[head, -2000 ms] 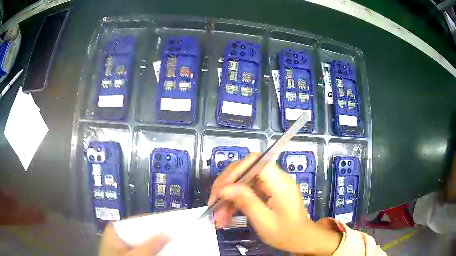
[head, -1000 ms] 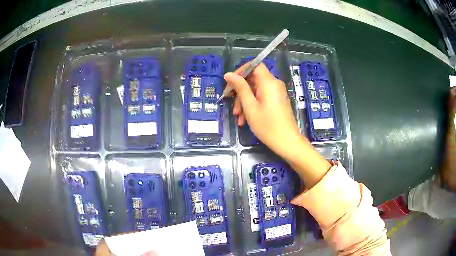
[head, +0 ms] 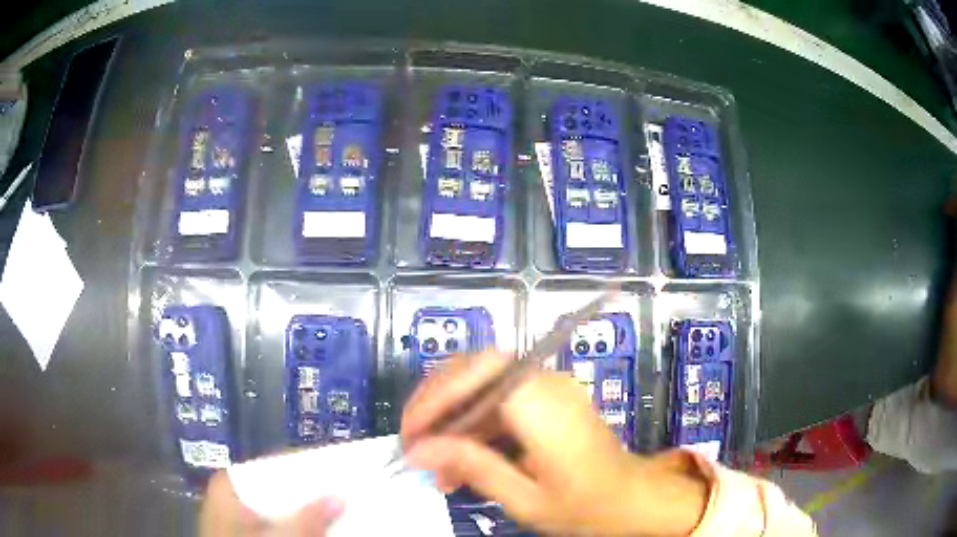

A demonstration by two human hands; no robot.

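Observation:
My right hand (head: 525,446) holds tweezers (head: 540,346), somewhat blurred, with the tip down at the right part of a white label sheet (head: 357,477). My left hand (head: 278,519), cut off by the lower edge, holds this sheet, its thumb on top. Behind them a clear blister tray (head: 451,278) holds two rows of blue-purple phones, such as this one (head: 465,178), backs up with white labels at the lower ends. My right hand covers part of the lower middle phone (head: 446,327). Whether a sticker is on the tweezer tip cannot be told.
A large black smartphone (head: 76,124) lies at the upper left of the dark green bench (head: 839,231). White spare sheets (head: 40,283) and part of a thin white pen (head: 16,187) lie below it. A pale rail curves along the top. Part of a person's sleeve (head: 915,432) shows at the right.
My right hand with the tweezers has moved from the upper row of phones back down to the sheet in my left hand. The view has shifted, so the tray appears higher.

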